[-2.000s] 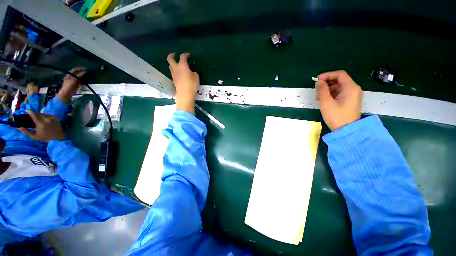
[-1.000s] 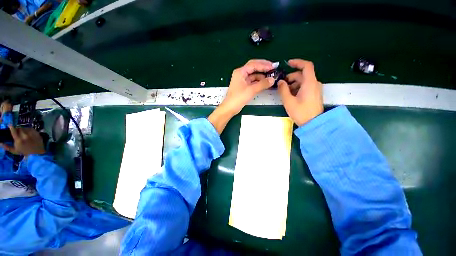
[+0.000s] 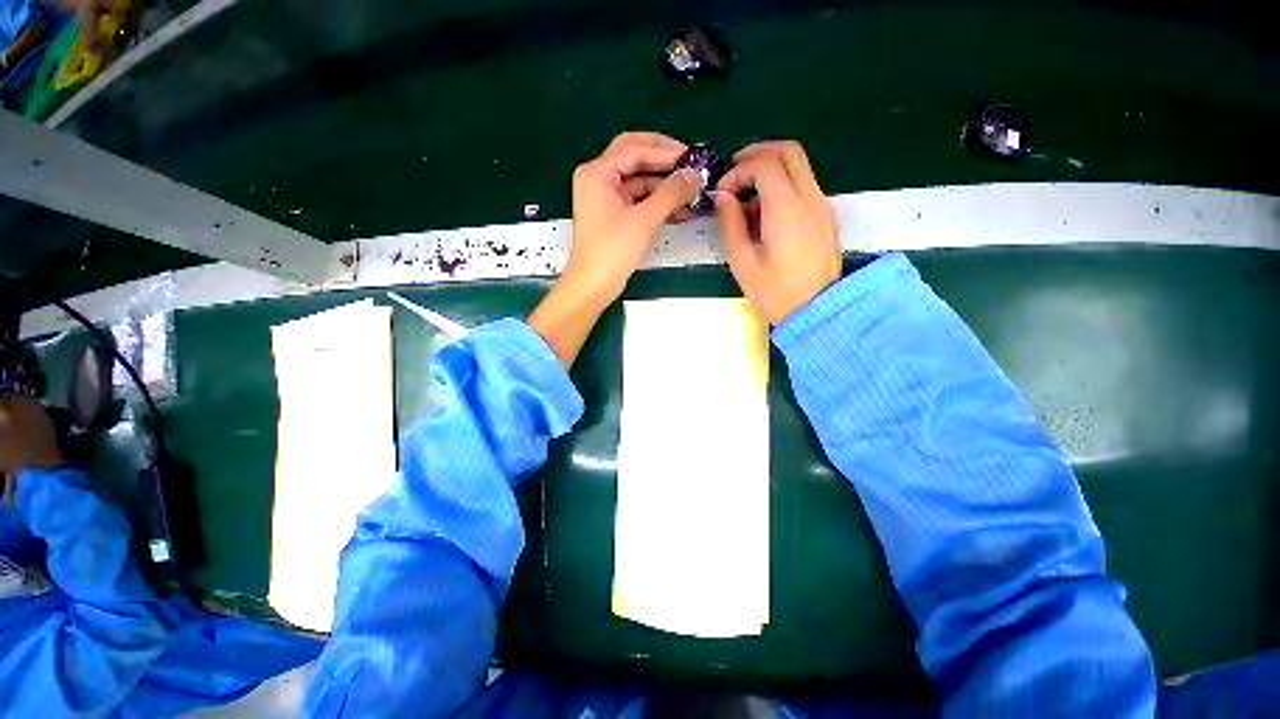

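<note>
A small round dark unit (image 3: pixel 699 166) is held over the white edge rail, mostly covered by fingers. My left hand (image 3: pixel 621 211) grips it between thumb and fingers. My right hand (image 3: pixel 781 222) is at its right side, thumb and index finger pinched together on a tiny white piece (image 3: pixel 716 195) against or very near the unit. Whether the piece is stuck on cannot be told. Two more dark round units lie on the dark green belt, one beyond my hands (image 3: pixel 698 54) and one farther right (image 3: pixel 1001 131).
A centre sheet stack (image 3: pixel 694 464) and a left sheet stack (image 3: pixel 333 450) lie on the green bench. A thin white stick (image 3: pixel 425 313) lies near the white rail (image 3: pixel 1011 218). A slanted white beam (image 3: pixel 155 204) and another worker's blue sleeve (image 3: pixel 98 541) are at left.
My left hand has come from the belt at left and taken hold of a dark unit. My right hand has moved left to meet it. The whole view has shifted, too.
</note>
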